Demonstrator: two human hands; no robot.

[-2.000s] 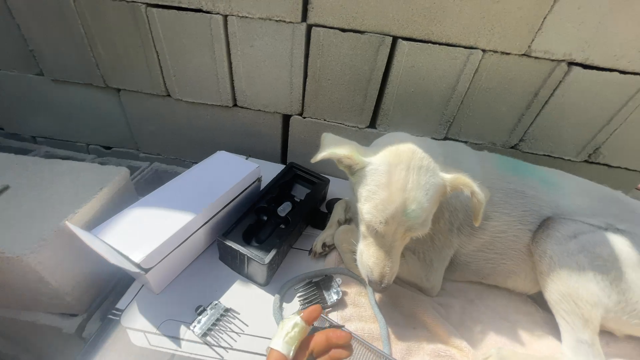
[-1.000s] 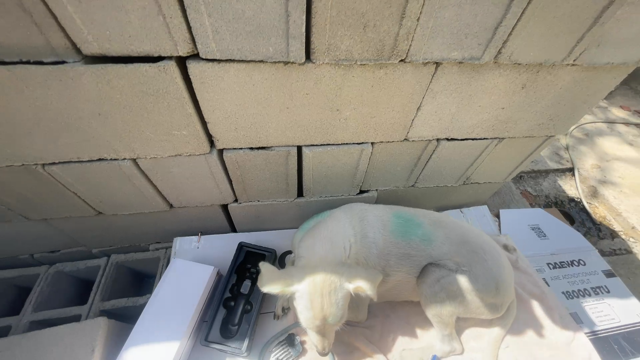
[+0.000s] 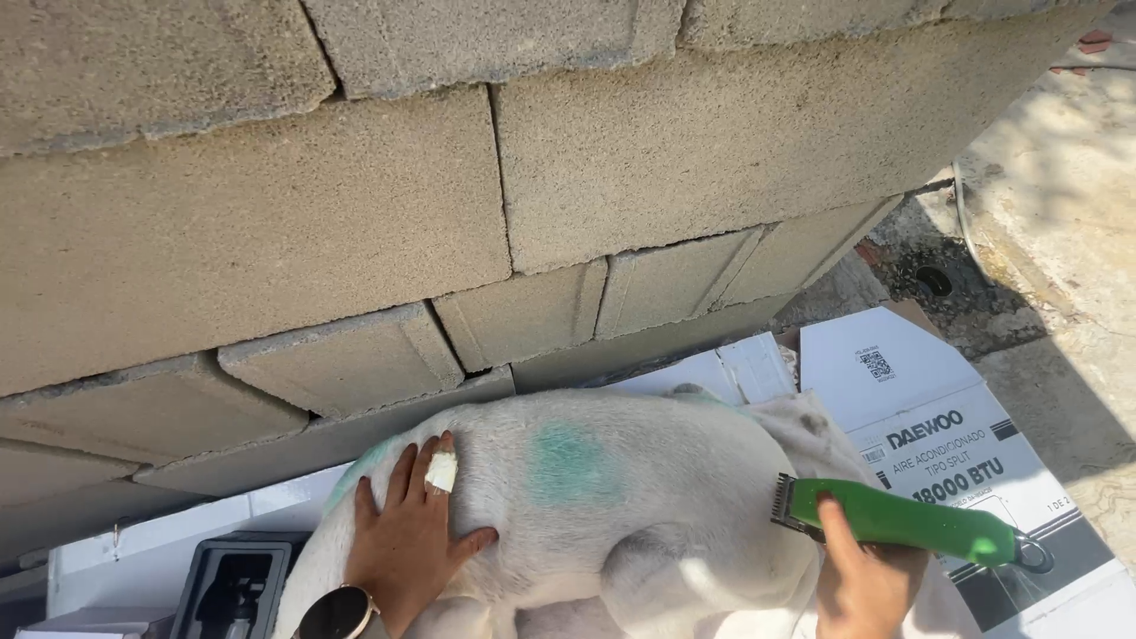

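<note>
A white short-haired dog [image 3: 532,524] lies on its side along a light cloth [image 3: 803,430], a teal patch [image 3: 577,461] on its flank; its head is out of view. My left hand [image 3: 413,524], with a bandaged finger and a watch at the wrist, rests spread on the dog's upper back, holding nothing. In my right hand [image 3: 865,568] is a green hair clipper [image 3: 905,519], its toothed head pointing left at the dog's rump. From this view I cannot tell whether the teeth touch the fur.
A stacked concrete block wall [image 3: 355,195] rises right behind the dog. Printed white cardboard [image 3: 941,426] lies under and beyond the cloth at right. A black molded tray [image 3: 235,577] sits at lower left. Sunlit concrete ground [image 3: 1047,204] with a thin hose is at far right.
My left hand is now on the dog's back; two seconds ago a bandaged hand was by the comb attachments. The green clipper and my right hand have come into view. The view has swung right.
</note>
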